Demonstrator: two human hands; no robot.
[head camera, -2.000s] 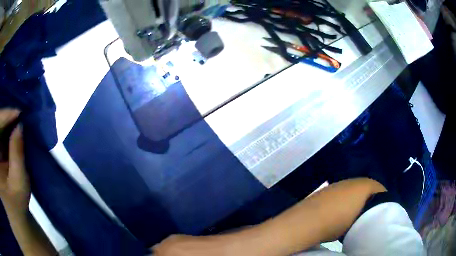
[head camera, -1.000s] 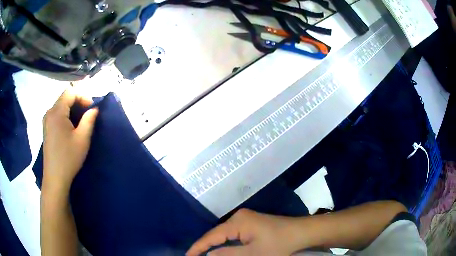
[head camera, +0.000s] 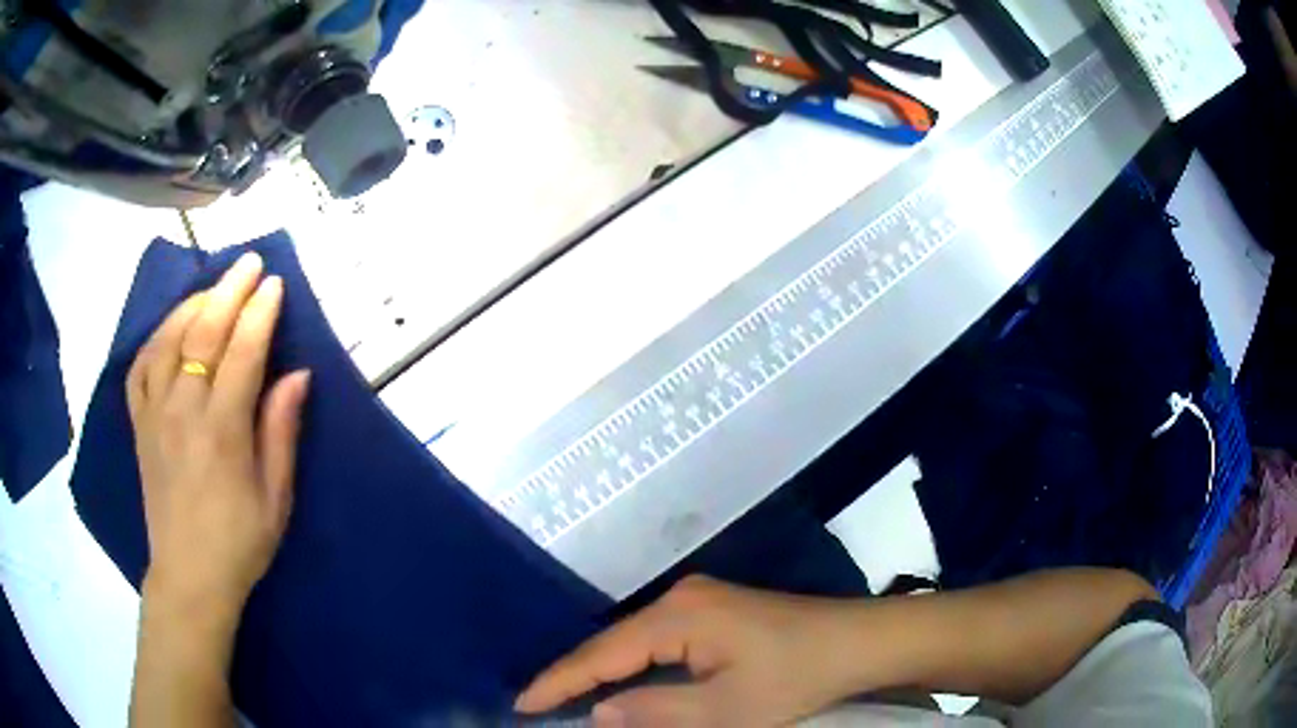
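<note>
A navy fabric panel (head camera: 384, 569) lies on the white machine bed in front of the sewing machine head (head camera: 157, 86). Its top edge is near the needle area, with a notch there. My left hand (head camera: 214, 413) lies flat on the panel's upper part, fingers pointing at the machine, thumb apart, a ring on one finger. My right hand (head camera: 697, 661) rests on the panel's lower right part, fingers spread; the frame's bottom edge cuts it off.
Orange and blue snips (head camera: 839, 103) lie among black strips (head camera: 726, 86) at the top. A black bar (head camera: 1003, 36) is right of them. The ruler-marked table edge (head camera: 740, 363) runs diagonally. Dark cloth (head camera: 1067, 413) and a blue basket (head camera: 1220, 469) are at right, a paper (head camera: 1173, 57) upper right.
My left hand has come from the far left onto the panel, pinched its top corner, then flattened on it. The darker panel now lies where a lighter-looking one was under the needle.
</note>
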